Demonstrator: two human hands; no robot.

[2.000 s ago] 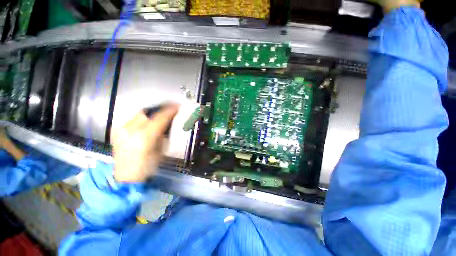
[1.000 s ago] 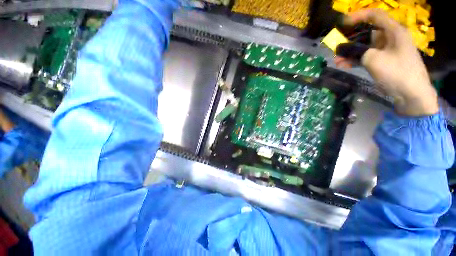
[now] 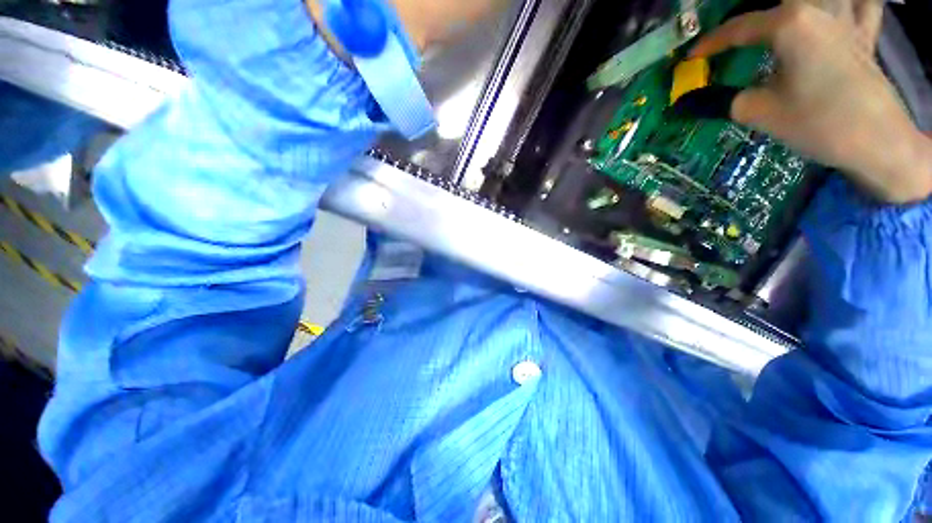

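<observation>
The green circuit board (image 3: 705,169) lies in its black carrier (image 3: 572,194) at the upper right. My right hand (image 3: 807,87) is over the board's upper part, with a yellow component (image 3: 690,79) at its fingertips. A dark item (image 3: 712,100) shows under the fingers; whether it is held is hard to tell. My left hand (image 3: 450,22) is cut off by the top edge and blurred. Its fingers are out of the picture. A blue wrist strap (image 3: 393,77) is around the left cuff.
The silver conveyor rail (image 3: 480,240) with its chain runs diagonally between my body and the carrier. A pale green clamp bar (image 3: 644,56) crosses the carrier above the board. Yellow-black floor tape (image 3: 46,240) shows at the left.
The view has turned and come closer to the rail. My right hand has moved with the yellow component from beside the bins to over the board. My left hand now shows partly at the top.
</observation>
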